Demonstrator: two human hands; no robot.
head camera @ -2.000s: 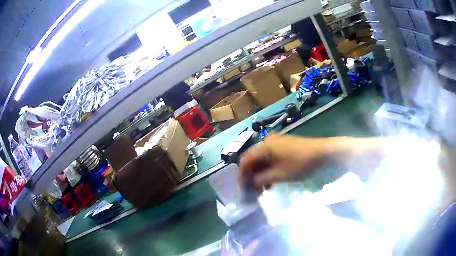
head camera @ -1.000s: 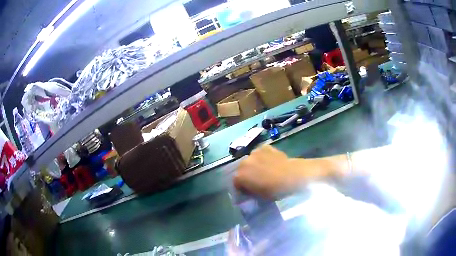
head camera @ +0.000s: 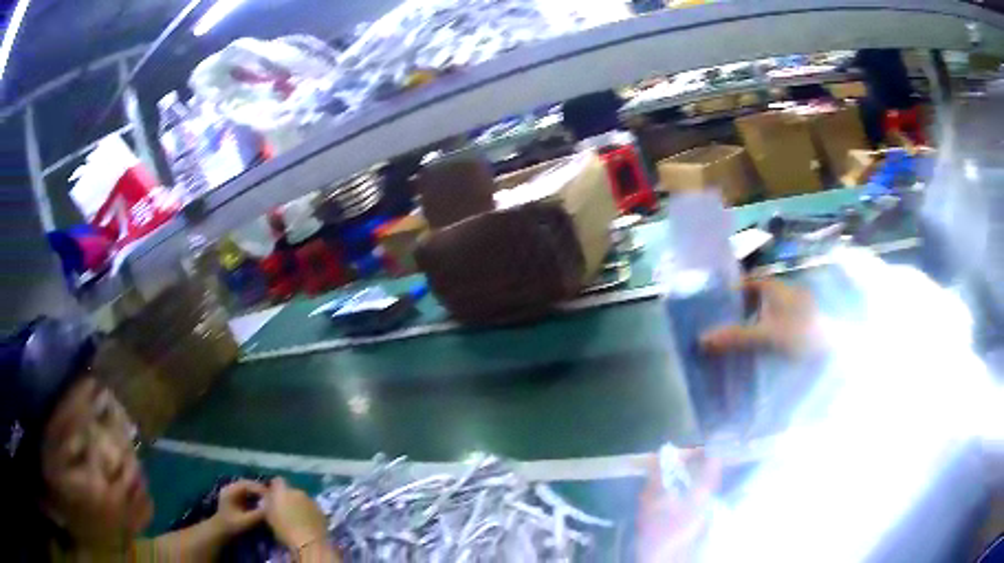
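Observation:
A tall, narrow retail box (head camera: pixel 705 330) stands roughly upright in front of me, with its pale top flap (head camera: pixel 699 225) raised. My right hand (head camera: pixel 771 319) reaches in from the right through white glare, with its fingers on the upper right side of the box. My left hand (head camera: pixel 677 506) is low in the view, below the box, blurred and partly washed out. A small whitish patch shows at its fingers; I cannot tell whether it holds something. Glare hides both forearms and the box's lower right side.
A neighbouring worker (head camera: pixel 88 462) sits at the lower left, hands together beside a heap of silver-grey strips (head camera: pixel 462 517). The green belt (head camera: pixel 495 396) runs across. Beyond are a brown carton (head camera: pixel 506 264) and a dark tray (head camera: pixel 369 311). A long shelf (head camera: pixel 573 77) hangs overhead.
The view has swung left, bringing in the neighbour and the strip heap. The box now shows upright with its flap raised; my right hand is at its side, and my left hand shows more.

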